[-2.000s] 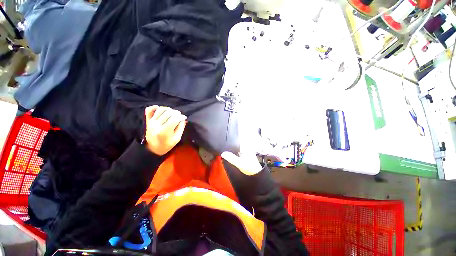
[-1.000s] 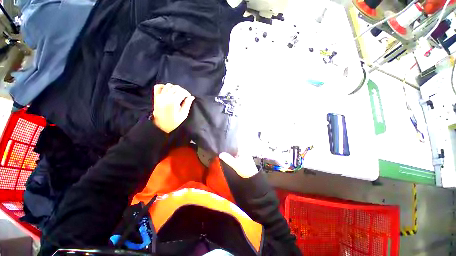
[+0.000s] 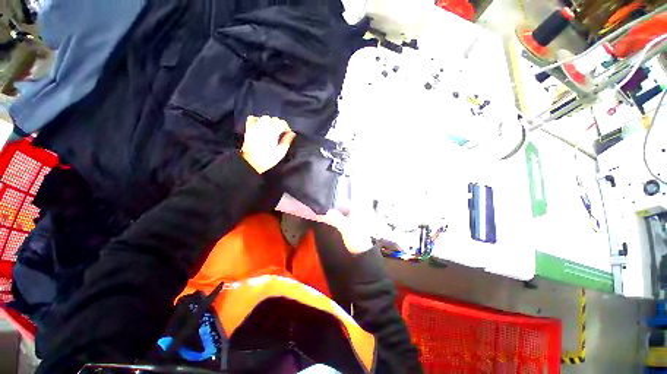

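Note:
A large black garment (image 3: 212, 88) is spread left of the white sewing machine (image 3: 417, 139), its edge reaching the dark needle area (image 3: 336, 155). My left hand (image 3: 266, 142) is curled with fingers bent on the garment, just left of the needle area; the cloth under the fingers is hidden. My right hand (image 3: 351, 230) is at the near edge of the cloth below the needle area, pinching its corner. A pinkish strip (image 3: 300, 209) shows along that near edge, left of my right hand.
A grey-blue garment (image 3: 73, 55) lies far left. A red basket with dark cloth (image 3: 20, 182) stands at left, another red basket (image 3: 479, 337) at lower right. A dark control panel (image 3: 481, 212) is on the machine. Coloured wires (image 3: 424, 245) hang at its near edge. Thread spools (image 3: 552, 28) stand behind.
My left hand has moved up and right, closer to the needle area. My right hand has stayed near the cloth corner. The pinkish strip now shows at the near edge. The view has shifted slightly.

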